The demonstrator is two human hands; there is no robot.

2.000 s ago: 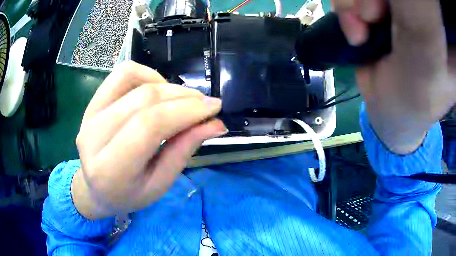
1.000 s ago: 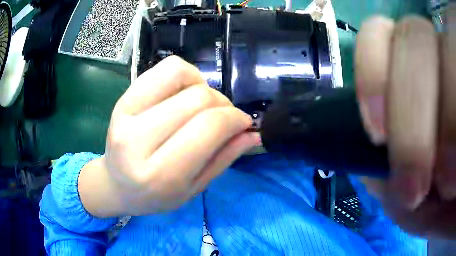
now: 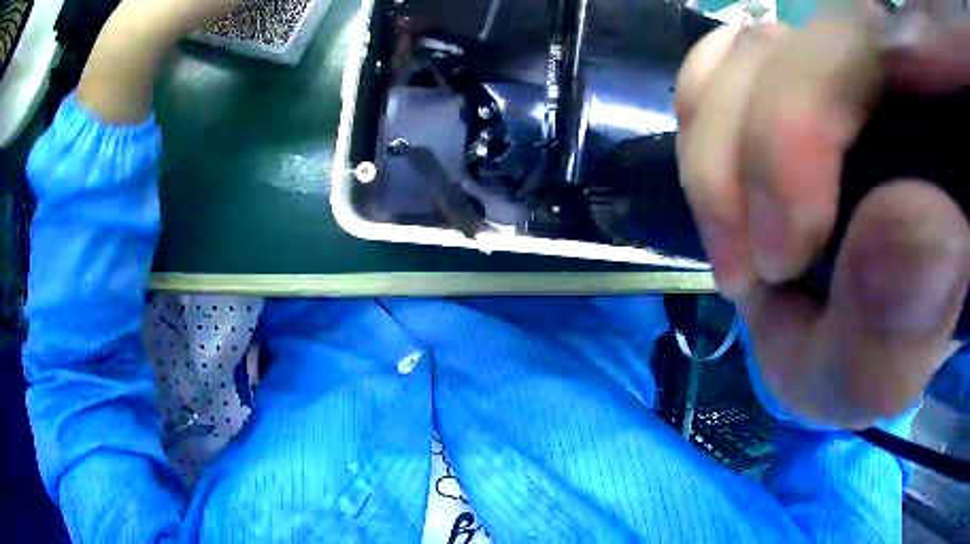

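The appliance unit, a white shell (image 3: 351, 193) filled with glossy black parts (image 3: 628, 117), lies on the green bench, partly cut off by the top edge. My right hand (image 3: 808, 202) is large and blurred at the right, wrapped around the black electric screwdriver (image 3: 904, 138), over the unit's right side. Its bit is not visible. My left hand (image 3: 186, 13) is at the top edge beside the screw bin (image 3: 287, 40); its fingers are cut off, so what they do cannot be seen.
The green bench (image 3: 245, 181) has a pale edge strip (image 3: 425, 284). A white rounded object (image 3: 32, 80) is at the far left. A white strip (image 3: 707, 345) curls below the bench edge. A dark slotted crate (image 3: 734, 430) is at lower right, with the black screwdriver cable (image 3: 915, 452) nearby.
My left hand has left the unit's near edge and moved up and left to the screw bin. My right hand has lifted the screwdriver away from that edge. The unit appears farther right in view.
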